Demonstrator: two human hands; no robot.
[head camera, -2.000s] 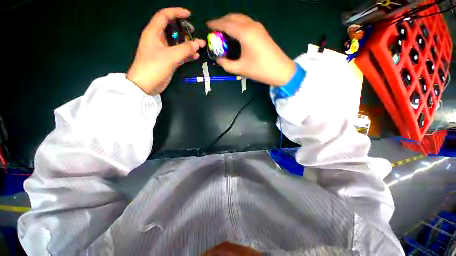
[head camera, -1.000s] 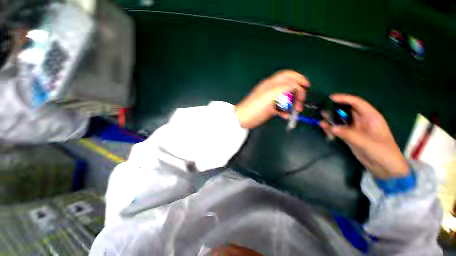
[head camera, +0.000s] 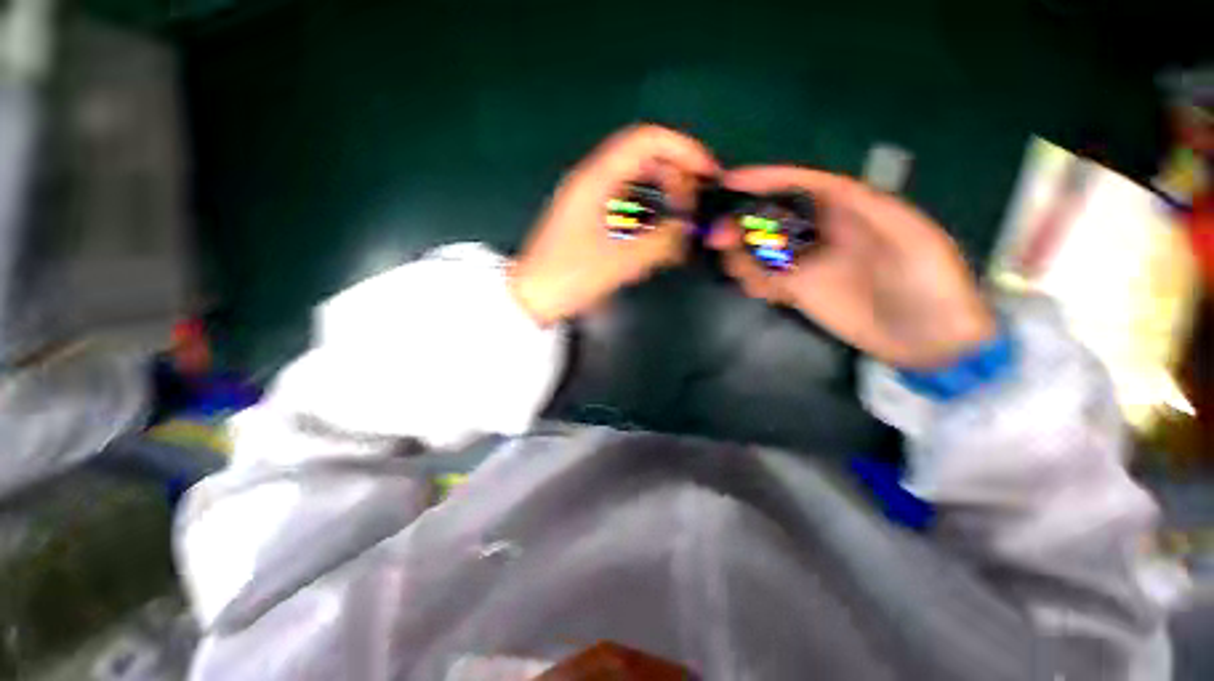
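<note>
My left hand (head camera: 606, 220) holds a small dark smartwatch unit (head camera: 635, 210) between thumb and fingers, its lit face showing yellow, green and white spots. My right hand (head camera: 865, 260) holds a second smartwatch unit (head camera: 775, 232), lit with yellow, green and blue marks. The two hands are close together above the dark green mat (head camera: 400, 120), fingertips nearly touching. A small dark shape shows between the units, too blurred to name. A blue wrist strap (head camera: 961, 371) is round my right wrist.
Pale paper sheets (head camera: 1112, 279) lie at the right, with a blurred reddish thing on them. Blurred red and yellow items stand at the far right edge. A grey box (head camera: 113, 186) is at the left, with another person's pale sleeve (head camera: 73, 410) below it.
The view has swung left, then partly back. My hands have come closer together than one second ago, each still holding a lit unit. The blue-and-white piece no longer shows clearly.
</note>
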